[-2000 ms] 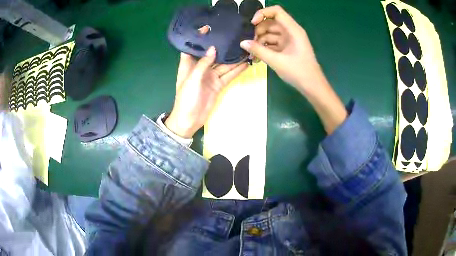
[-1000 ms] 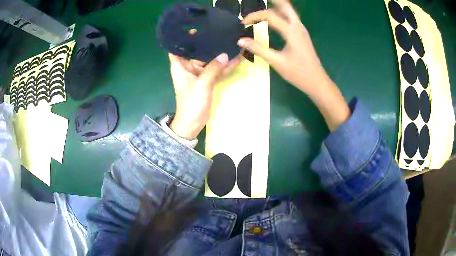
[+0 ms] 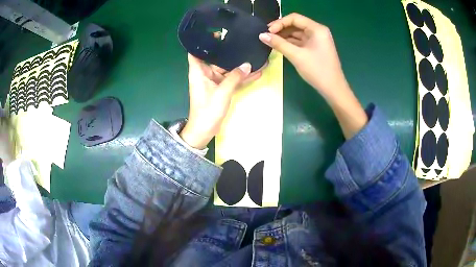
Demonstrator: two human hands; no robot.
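A dark base plate (image 3: 229,39) with slots and a small central opening is held above the bench at the top centre. My left hand (image 3: 214,94) grips it from below, thumb on its lower edge. My right hand (image 3: 308,49) has thumb and index finger pinched at the plate's right end; whether a pad is between the fingertips cannot be told. Below lies the cream-yellow pad sheet (image 3: 248,125), bare in the middle, with a black oval pad (image 3: 231,182) and a half-oval piece (image 3: 256,182) at its near end. More black ovals show at its far end, partly hidden.
Spare pad sheets (image 3: 457,99) lie at right. Dark base plates (image 3: 88,73) and a paler one (image 3: 100,121) lie at left. Beyond them are a sticker sheet (image 3: 42,78), blank liner paper (image 3: 44,138) and another person's white sleeve (image 3: 31,208). A grey bar (image 3: 39,21) crosses the upper left.
The plate moved left, then back right, and is now tilted differently, its slots showing again. My right hand's fingers have closed in to the plate's right end.
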